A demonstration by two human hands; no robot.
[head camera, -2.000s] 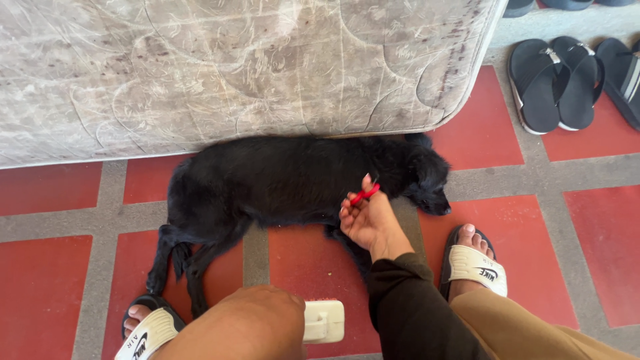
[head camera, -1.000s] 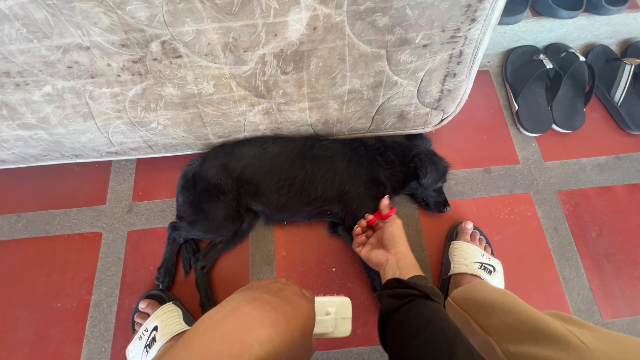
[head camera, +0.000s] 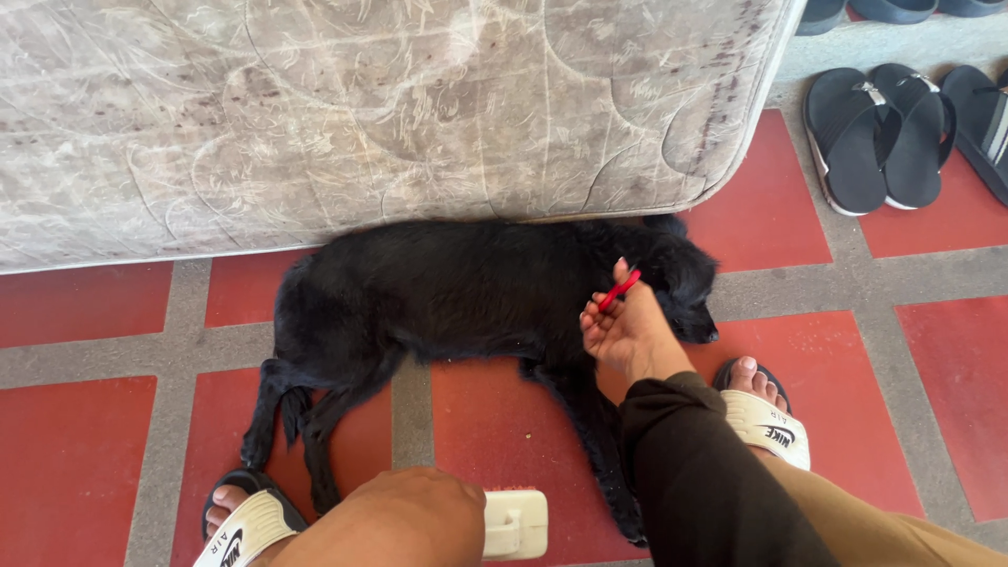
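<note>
A black dog (head camera: pixel 465 291) lies on its side on the floor, its head to the right and its legs toward me. My right hand (head camera: pixel 626 327), palm turned up, is at the dog's neck and shoulder, overlapping them in view. Its fingers and thumb are closed on a small red-handled tool (head camera: pixel 619 290) with a little metal showing at the upper end; its exact kind is unclear. A cream plastic-backed brush (head camera: pixel 533 524) rests near my bare knee, which partly hides it. My left hand is not in view.
A stained quilted mattress (head camera: pixel 441 110) stands along the dog's back. The floor has red tiles (head camera: pixel 795 394) with grey strips. Black sandals (head camera: pixel 858 150) lie at the upper right. My feet, in white-strapped slides (head camera: pixel 768 429), flank the dog's legs.
Since one second ago my right hand has moved a little away from me, nearer the dog's neck, with the red-handled tool still in it. The dog lies in much the same pose.
</note>
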